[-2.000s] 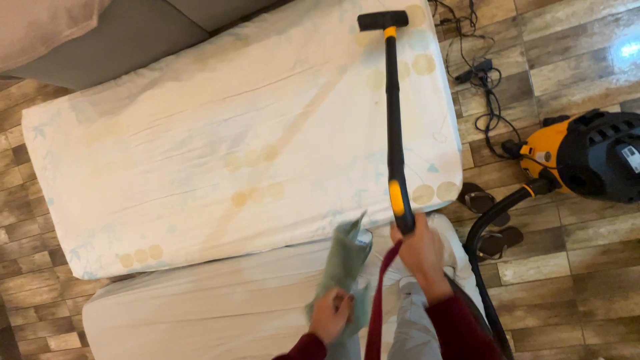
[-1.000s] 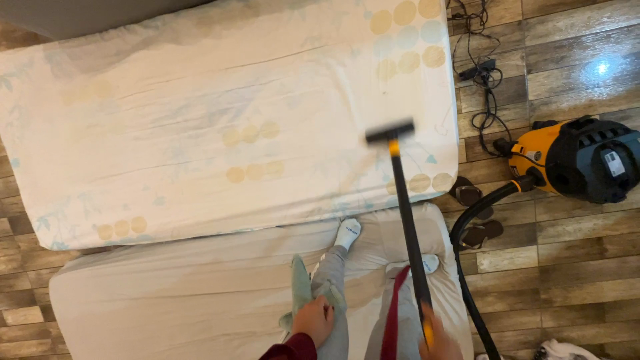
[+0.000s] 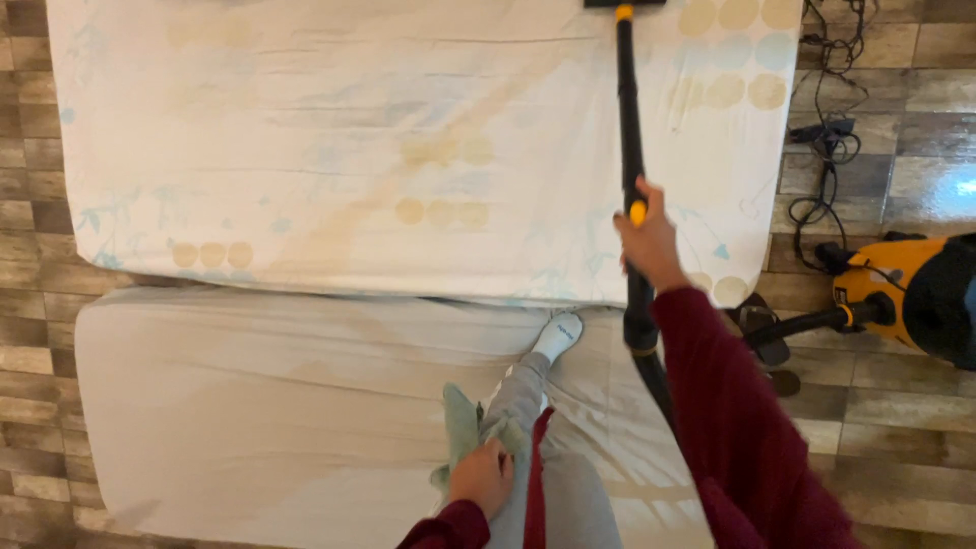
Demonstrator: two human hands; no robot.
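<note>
My right hand [image 3: 650,238] is closed around the handle of a black vacuum cleaner wand [image 3: 629,114]. The wand's floor nozzle [image 3: 624,3] lies over the mattress with a patterned sheet [image 3: 335,137], cut off by the top edge of the view. From the wand's lower end a black hose [image 3: 654,385] runs down behind my right sleeve. My left hand [image 3: 482,476] grips a grey-green cloth [image 3: 460,427] above my leg. A red strap [image 3: 537,480] hangs between my arms.
A second mattress with a plain sheet [image 3: 267,404] lies nearer, with my socked foot [image 3: 560,335] on it. The yellow and black vacuum cleaner body [image 3: 907,293] stands at the right on the tiled floor [image 3: 900,435], near tangled black cables [image 3: 827,175] and dark sandals [image 3: 762,328].
My right hand has moved forward with the wand, whose nozzle now reaches farther over the patterned mattress than one second ago. My left hand still holds the cloth.
</note>
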